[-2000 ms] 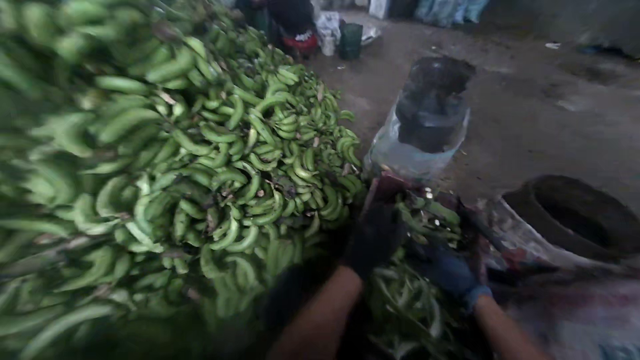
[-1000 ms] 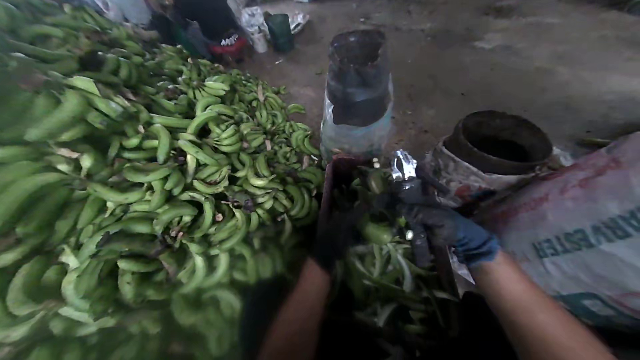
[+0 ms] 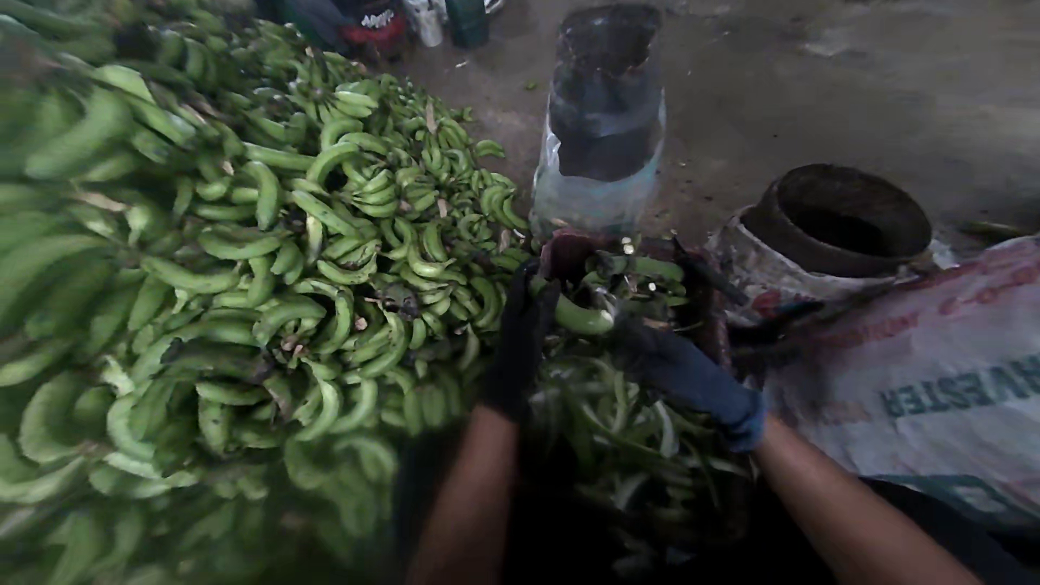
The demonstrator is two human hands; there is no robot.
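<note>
My left hand, in a dark glove, is closed on one end of a green plantain in front of me. My right hand, in a blue-grey glove, lies just right of the plantain's pale tip; its fingertips are dark and blurred, so I cannot tell what they hold. Behind the hands a reddish crate holds green plantains and stalk pieces with pale cut ends. Green peels lie in a heap below and between my hands.
A large heap of green plantains fills the left side. Beyond the crate stands a tall container wrapped in clear plastic. At right are a round dark-rimmed container and a printed woven sack. Part of a person shows at the top.
The silvery object near my right hand one second ago no longer shows. A green plantain now shows plainly at my left hand. The view has shifted since two seconds ago.
</note>
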